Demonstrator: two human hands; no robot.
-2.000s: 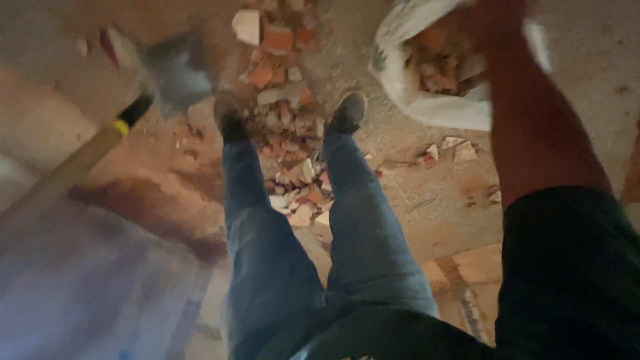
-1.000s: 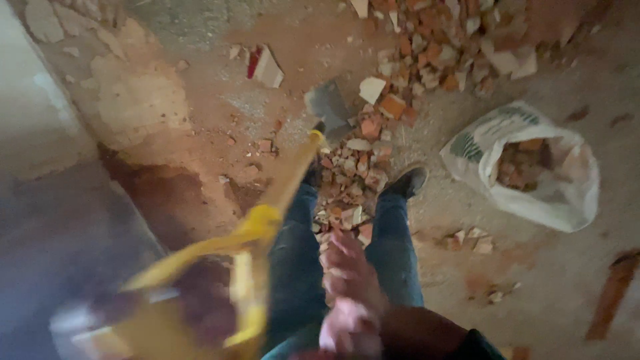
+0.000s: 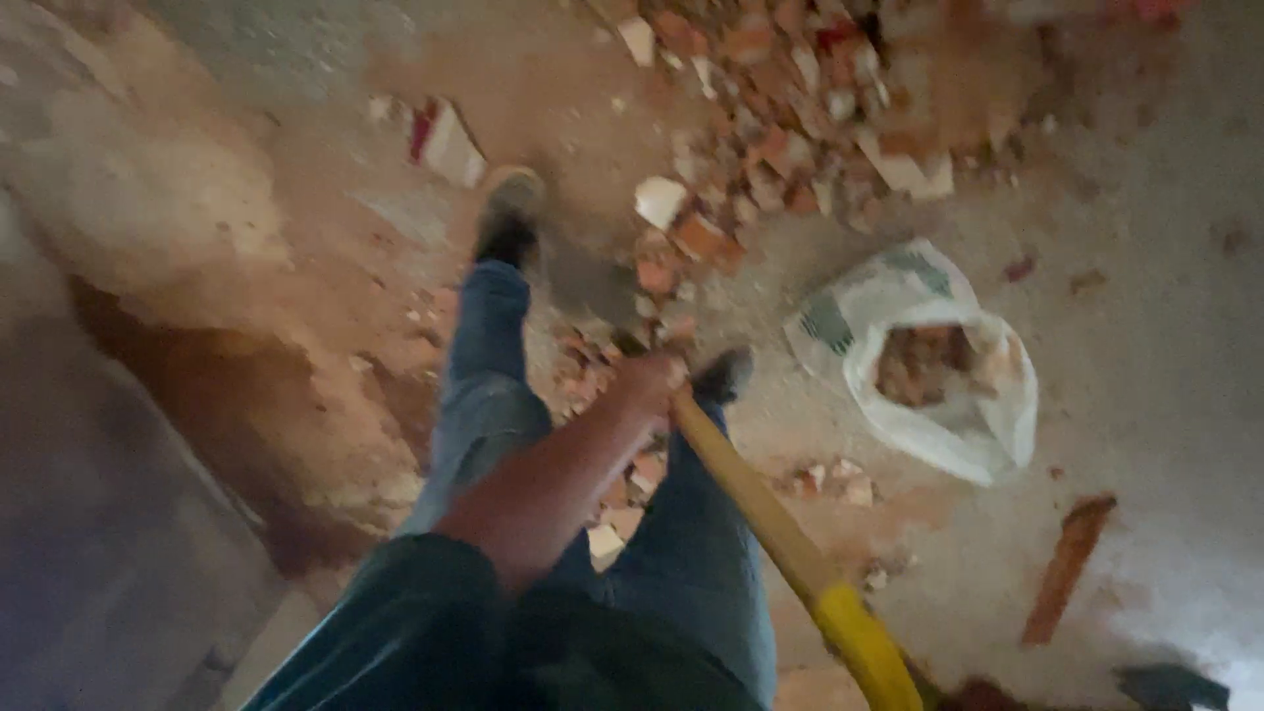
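My left hand [image 3: 652, 380] is closed around the lower wooden shaft of a shovel [image 3: 755, 494], between my legs. The shovel's dark metal blade [image 3: 592, 284] lies over the floor between my shoes, beside broken brick. Its yellow handle end [image 3: 869, 642] runs out of the bottom edge, right of my legs. A dark reddish blur beside that handle may be part of my right hand; I cannot tell. A white sack [image 3: 1012, 395] with green print stands open to the right, with rubble inside. Broken brick and tile pieces [image 3: 780, 158] form a heap ahead.
A red-and-white fragment [image 3: 449, 143] lies ahead of my left shoe. Smaller rubble [image 3: 834, 482] is scattered below the sack. A long reddish-brown piece [image 3: 1066, 573] and a dark object [image 3: 1170, 686] lie at the lower right. A pale surface [image 3: 118, 513] borders the floor on the left.
The shovel's handle has swung from the lower left to the lower right. One second ago a blurred hand was over my legs, its arm from the lower right; now my left arm reaches in.
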